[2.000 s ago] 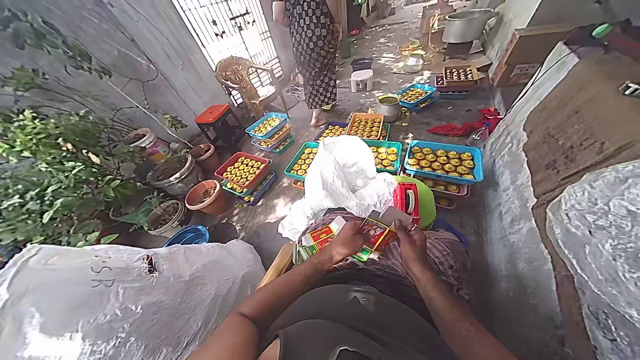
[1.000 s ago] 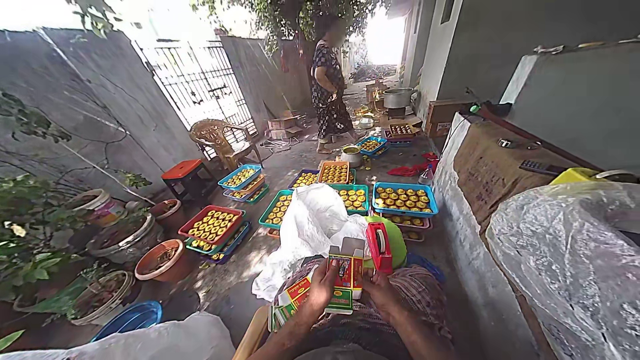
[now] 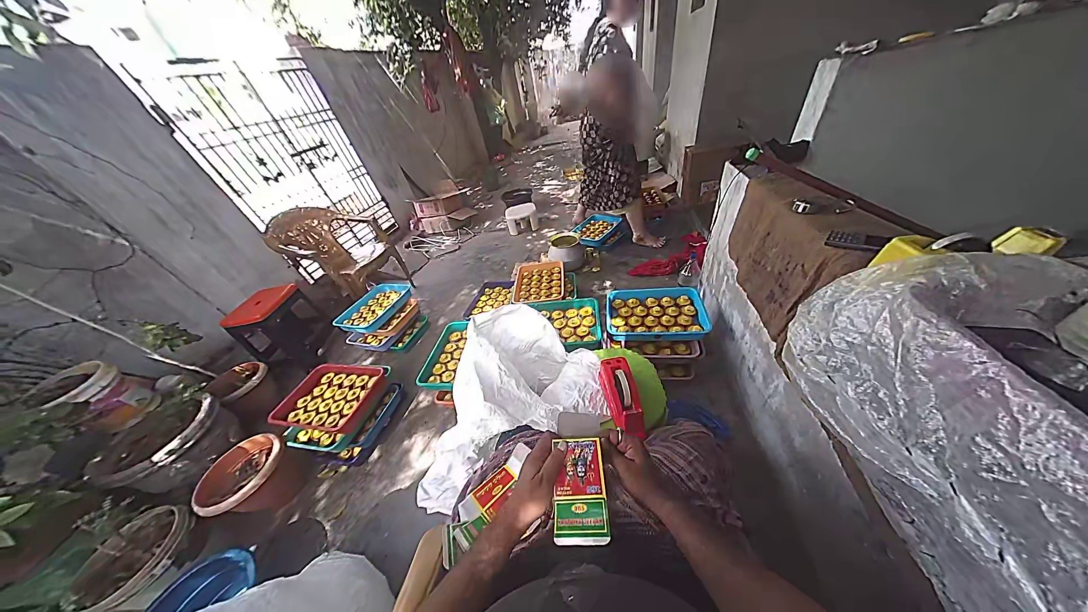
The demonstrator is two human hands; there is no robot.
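Note:
A red and green printed cardboard box (image 3: 581, 491) is held over the lap, its grey flap raised. My left hand (image 3: 537, 483) grips its left side. My right hand (image 3: 633, 466) is at the box's upper right corner, right below a red tape dispenser or similar tool (image 3: 623, 398); whether it grips that tool I cannot tell. More flat printed cartons (image 3: 491, 493) lie under and left of my left hand. A white plastic sack (image 3: 510, 357) is bunched beyond the knees, beside a lime-green round item (image 3: 650, 387).
Trays of yellow round pieces stand stacked ahead, among them a blue tray (image 3: 704, 316) and a red tray (image 3: 280, 414). Potted plants and a terracotta pot (image 3: 204, 501) line the left. A low wall (image 3: 739, 340) bears clear plastic sheeting (image 3: 935, 374). A person (image 3: 608, 161) stands beyond.
The box in my hands now lies with its red and green face up, and my right hand has moved up to its top corner beside the red tool. The view has tilted up.

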